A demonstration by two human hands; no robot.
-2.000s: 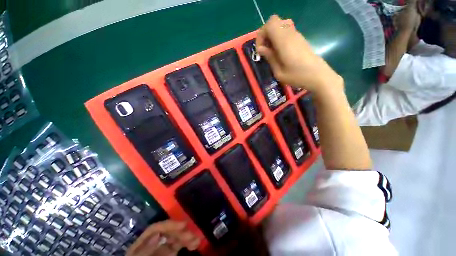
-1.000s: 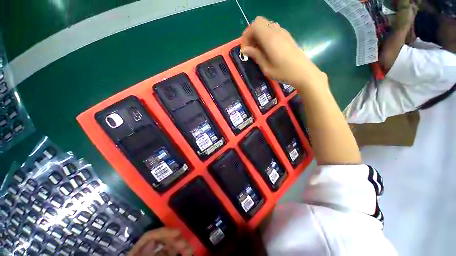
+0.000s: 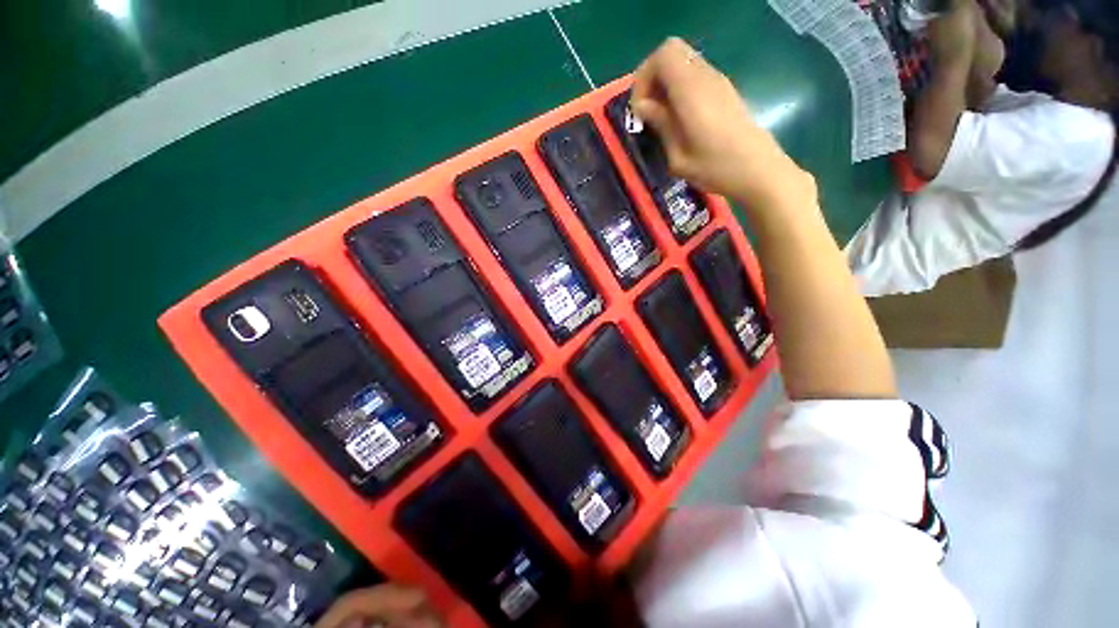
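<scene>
A red tray (image 3: pixel 276 429) holds black phones face down in two rows. My right hand (image 3: pixel 687 117) is over the upper end of the phone (image 3: pixel 675 190) at the far right of the upper row. Its fingertips are pinched together beside a small bright spot at the camera opening; whether they hold anything is hidden. The leftmost upper phone (image 3: pixel 325 374) has a bright silver-white camera opening. The upper phones between them have dark openings. My left hand (image 3: pixel 383 604) is at the tray's lower left edge, cut off by the picture's bottom, its fingertips unclear.
Clear sheets of small dark lens covers (image 3: pixel 160 528) lie left of the tray, with another sheet (image 3: pixel 22 319) at the far left edge. A pale stripe (image 3: pixel 221 104) crosses the green bench. A person in a white top (image 3: pixel 1006 172) sits at the right, near a cardboard box (image 3: pixel 945 307).
My right hand has gone from the fourth upper phone to the fifth. The fourth phone's upper end is now uncovered. The tray appears lower left in view. My left hand sits lower, more cut off.
</scene>
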